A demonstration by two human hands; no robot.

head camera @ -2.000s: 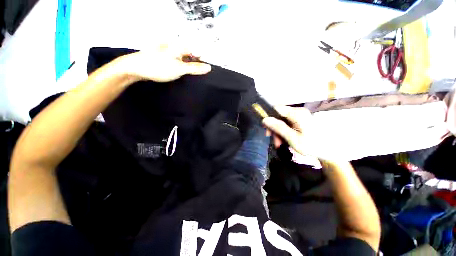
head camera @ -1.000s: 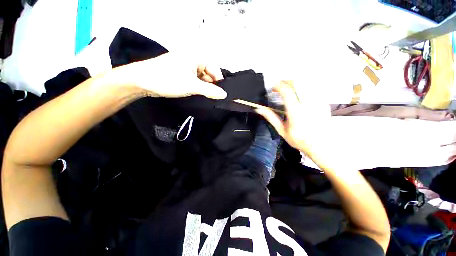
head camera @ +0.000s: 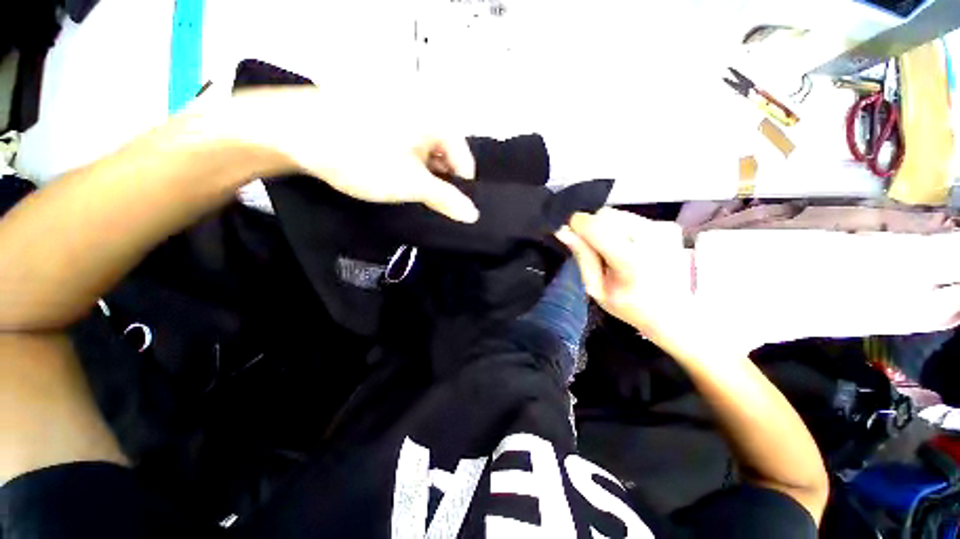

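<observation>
The black garment (head camera: pixel 358 237) lies over the table's front edge and my lap, with a small white loop (head camera: pixel 397 263) on it. My left hand (head camera: pixel 405 168) grips its black band (head camera: pixel 511 205) near the middle, thumb on top and fingers curled behind. My right hand (head camera: pixel 605 253) pinches the right end of the band between thumb and fingers; a dark flap sticks up beside the fingertips. The slim pale tool is not visible; I cannot tell whether it is inside the right hand.
On the white table (head camera: pixel 632 95) lie a blue strip (head camera: pixel 187 53), thread snips (head camera: pixel 763 97), dark red scissors (head camera: pixel 874 132) and tan scraps (head camera: pixel 777 137). A stack of pale pink pieces (head camera: pixel 821 279) sits to the right. Black cloth heaps lie at lower left.
My right hand has moved from the pale tool, seen at the band earlier, to pinching the band's right end. My left hand still holds the band. The band's end now sticks up to the right.
</observation>
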